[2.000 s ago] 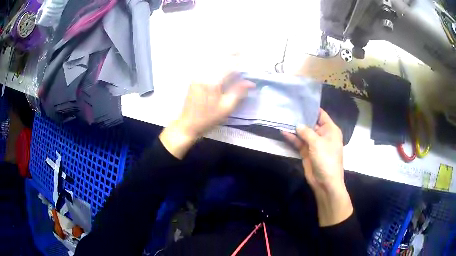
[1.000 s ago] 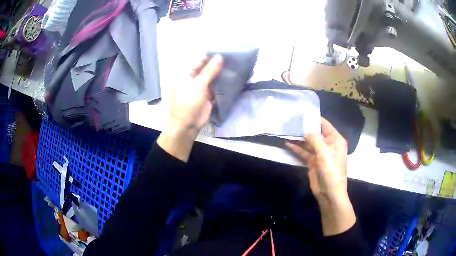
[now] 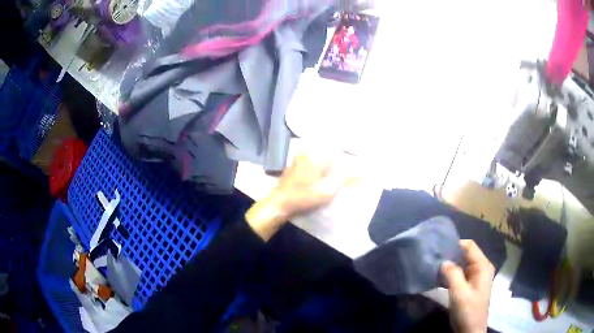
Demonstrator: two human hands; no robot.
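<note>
My right hand [image 3: 470, 279] pinches the right end of grey cut pieces [image 3: 413, 257], which hang slightly bent over the table's front edge. Dark cut pieces [image 3: 410, 209] lie flat just behind them, partly covered. My left hand [image 3: 309, 188] is over the white table left of the pieces, blurred, with its fingers spread toward the right. I see nothing held in it, though glare washes out the fingertips. The garment bundle [image 3: 215, 97], grey with pink streaks, lies in a heap beyond my left hand.
A lit smartphone [image 3: 350, 47] lies right of the heap. The sewing machine [image 3: 544, 140] stands at right, with a bright pink cloth [image 3: 568, 39] above it. Another dark stack [image 3: 542, 250] and red-and-yellow-handled scissors [image 3: 553, 296] lie at lower right. Blue baskets [image 3: 146, 221] with scraps are below left.
The view has swung left. My left hand has let go of the dark grey piece and moved toward the heap. The grey pieces in my right hand now look darker and tilt differently.
</note>
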